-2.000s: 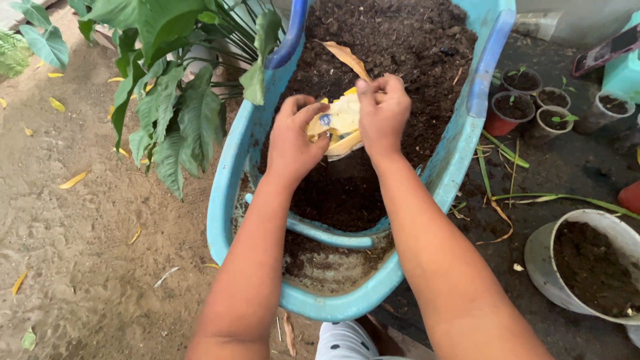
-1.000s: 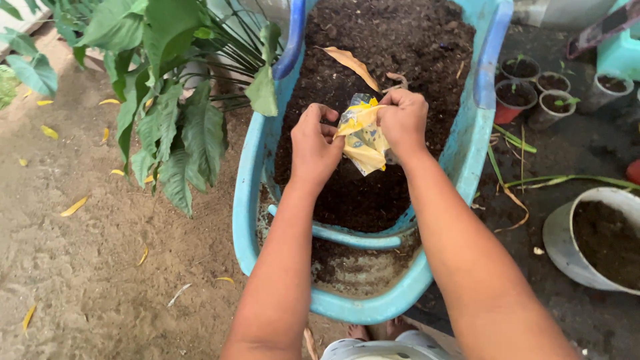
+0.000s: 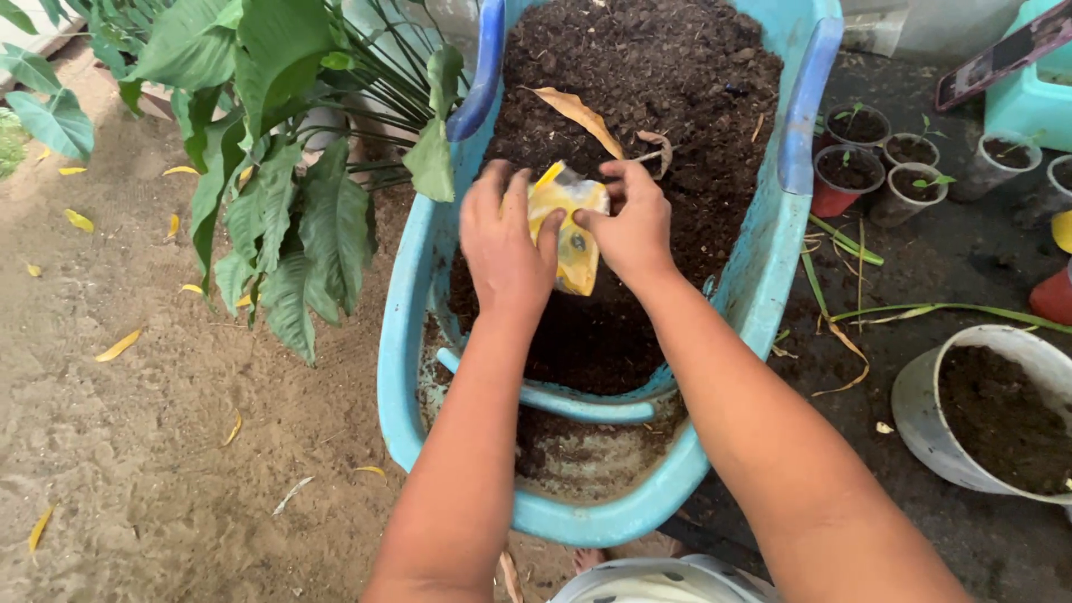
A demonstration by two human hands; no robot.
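Both hands hold a crumpled yellow and clear plastic packet point(image 3: 574, 243) over a light-blue plastic tub point(image 3: 586, 515). My left hand point(image 3: 511, 239) grips its left side, the thumb on the front face. On its upper right edge, my right hand point(image 3: 632, 218) pinches the packet between thumb and fingers. Dark soil point(image 3: 636, 75) fills much of the tub below. Just beyond the packet, a dry brown leaf point(image 3: 579, 115) lies on the soil, with a curled dry leaf point(image 3: 657, 155) beside it. What the packet contains cannot be told.
Small cups of seedlings point(image 3: 858, 126) stand right of the tub, near a turquoise container point(image 3: 1026, 109) and a phone point(image 3: 1005, 54). A white bucket of soil point(image 3: 930, 410) is at the lower right. A large-leafed green plant point(image 3: 285, 193) overhangs the tub's left side. Yellow leaves point(image 3: 118, 345) lie on sandy ground.
The packet has been turned and reshaped between my hands; a second ago it looked spread and creased, and now it hangs more upright. My fingers have shifted their hold on it.
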